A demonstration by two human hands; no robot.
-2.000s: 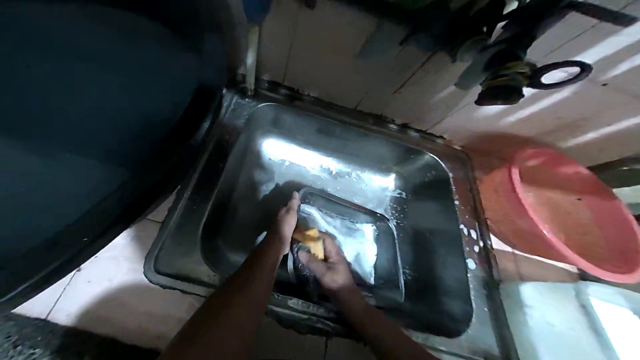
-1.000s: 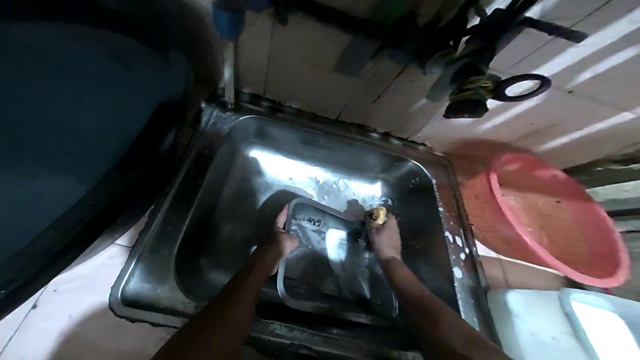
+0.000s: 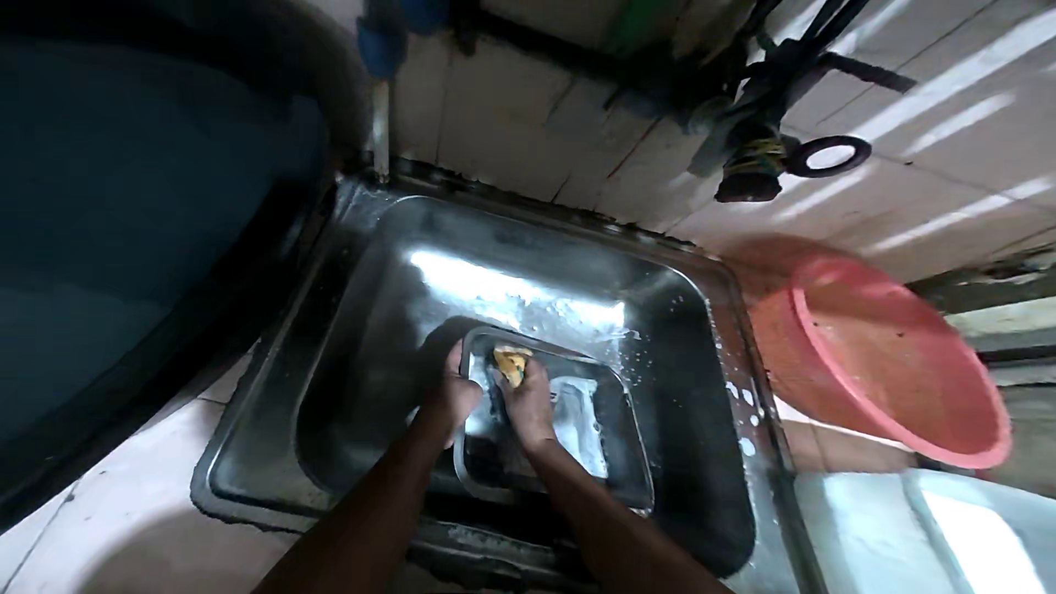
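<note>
A rectangular tray with raised walls point(image 3: 634, 445) lies tilted in the basin of the stainless steel sink point(image 3: 528, 239), with whitish suds on its inner surface. My left hand point(image 3: 452, 398) grips the tray's left wall, thumb over the rim and the other fingers out of sight behind it. Inside the tray near its upper left corner, my right hand point(image 3: 528, 404) holds a yellow sponge point(image 3: 511, 365) against the surface. Water drops dot the right side of the sink.
A large dark tub point(image 3: 148, 214) stands at the left. To the right are a pink plastic basin point(image 3: 899, 371) and a pale plastic container point(image 3: 858, 520). A black tap-like fitting point(image 3: 749, 169) and a pale pipe point(image 3: 380, 128) are near the tiled wall.
My right hand, with the sponge, has moved from the tray's right side to its upper left. My left hand stays on the tray's left wall.
</note>
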